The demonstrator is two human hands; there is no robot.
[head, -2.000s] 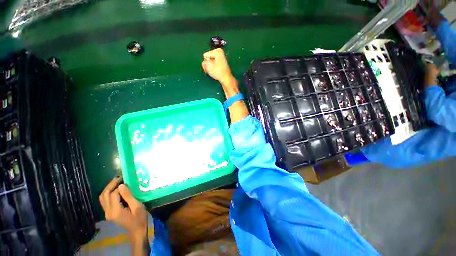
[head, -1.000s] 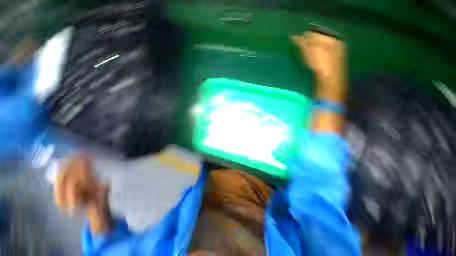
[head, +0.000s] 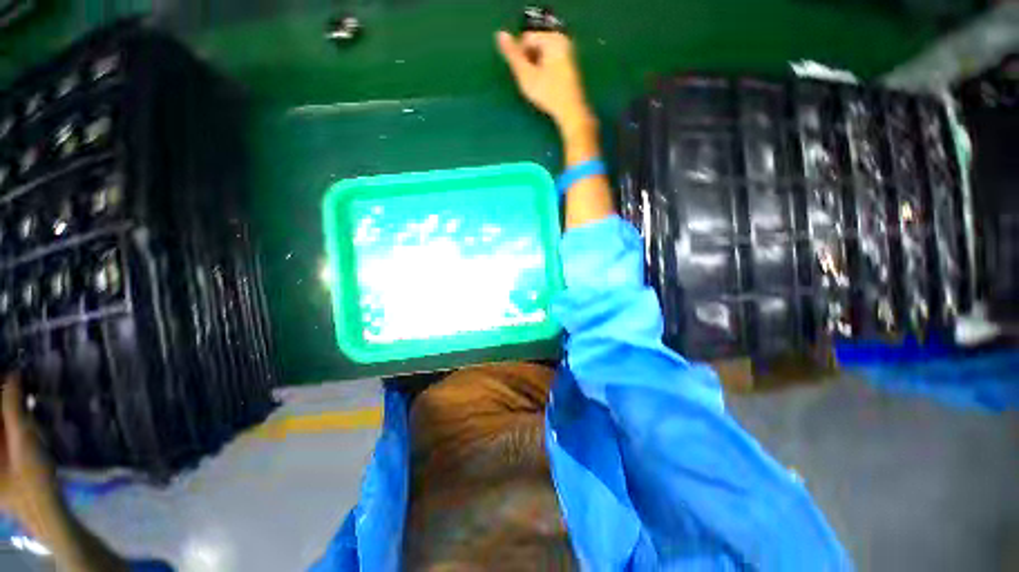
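The green parts bin point(head: 345, 274) lies in front of me, with small white parts point(head: 447, 274) glaring inside. My right hand point(head: 544, 69) is beyond its far right corner, fingers mostly curled, at a black unit point(head: 542, 19) near the top edge. Whether it grips the unit is hidden. A second black unit point(head: 344, 29) lies to the left on the green bench. My left hand point(head: 25, 475) is blurred and cut off by the left edge, low beside the left tray stack; what it holds cannot be seen.
A tall stack of black blister trays point(head: 196, 279) stands left of the bin, with filled pockets. Another stack point(head: 710, 218) stands right, beside my right forearm; its left pockets look empty and glints show in others. Blue cloth point(head: 939, 374) shows at the right.
The view swung left and came back, blurring in between. My left hand has left the bin's near left corner and is out at the left edge. My right hand remains at the black unit.
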